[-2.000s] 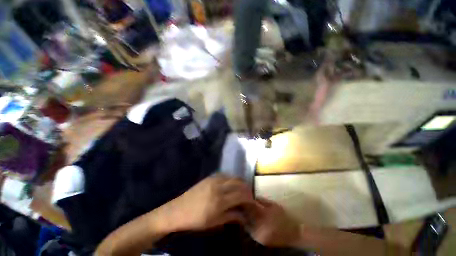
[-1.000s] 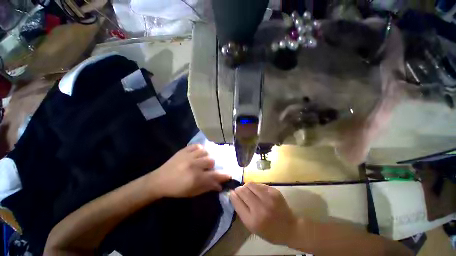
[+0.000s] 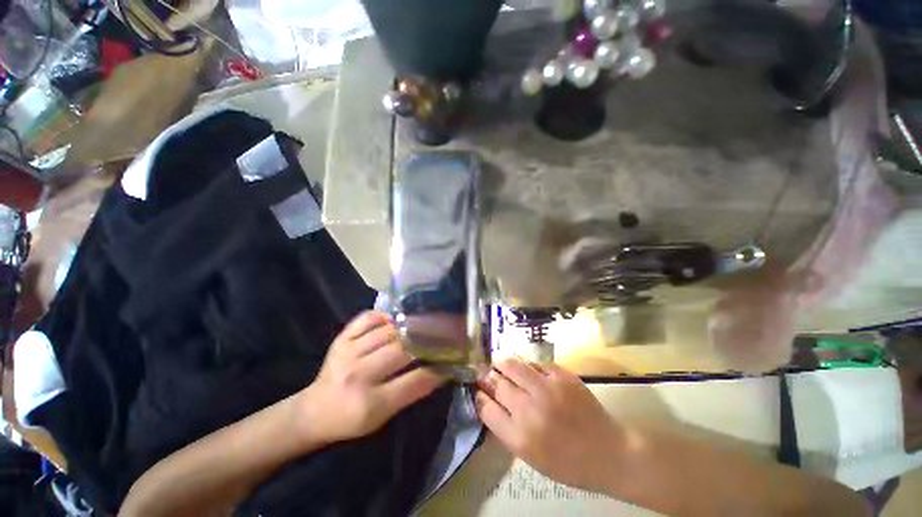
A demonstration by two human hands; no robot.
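Observation:
A black garment (image 3: 222, 293) with small grey patches and pale curved edge pieces lies left of the sewing machine head (image 3: 566, 192). My left hand (image 3: 369, 379) lies on the garment with its fingertips at the edge beside the shiny metal guard (image 3: 437, 252). My right hand (image 3: 536, 414) pinches the garment's grey edge (image 3: 457, 434) just below the guard. Both hands hold the cloth close together. The guard hides the cloth behind it. The presser foot area (image 3: 536, 338) is brightly lit just above my right fingers.
A pearl bead cluster (image 3: 607, 50) and a dark green tapered holder (image 3: 435, 35) sit on the machine head. A sheer pink cloth (image 3: 859, 222) hangs at its right. A green-handled tool (image 3: 849, 351) lies right of the bed. Printed marks run along the table's front edge.
The view has come closer to the machine head, so the guard and beads look larger. Both hands remain at the garment's edge, with the fingertips now just below the guard.

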